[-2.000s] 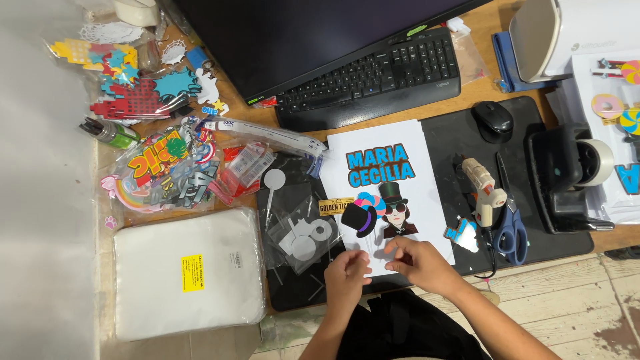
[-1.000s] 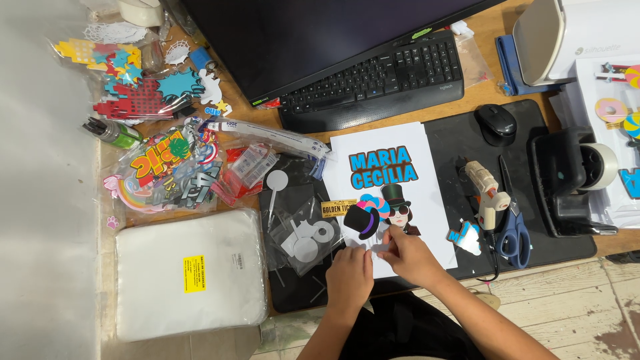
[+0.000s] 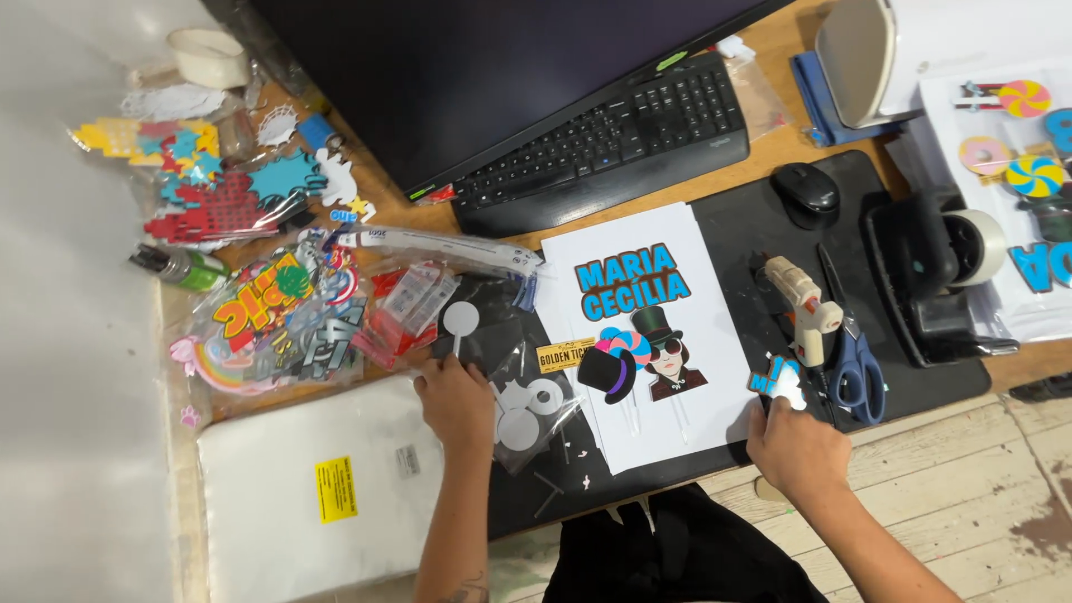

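My left hand (image 3: 456,402) is at the lower end of the stick of a white paper disc (image 3: 461,318), beside a clear bag of white paper cutouts (image 3: 519,429); whether it grips the stick is unclear. At the right, the fingertips of my right hand (image 3: 797,448) touch a small blue-and-white cutout (image 3: 787,381); their grip is hidden. Between the hands, white sheets (image 3: 645,448) hold blue lettering (image 3: 634,281), a top-hat cutout (image 3: 607,375), a lollipop cutout (image 3: 632,345), a figure cutout in a tall hat (image 3: 666,360) and a gold ticket cutout (image 3: 563,355).
A hot glue gun (image 3: 800,306) and blue-handled scissors (image 3: 856,377) lie right of the sheets, near a tape dispenser (image 3: 909,251) and mouse (image 3: 806,194). The keyboard (image 3: 603,151) is behind. Bagged cutouts (image 3: 276,310) and a white wrapped stack (image 3: 251,486) are at left.
My hands were together at the lower edge of the sheets, below the hat and figure cutouts. The left has moved left to the white disc's stick, the right to the blue-and-white cutout.
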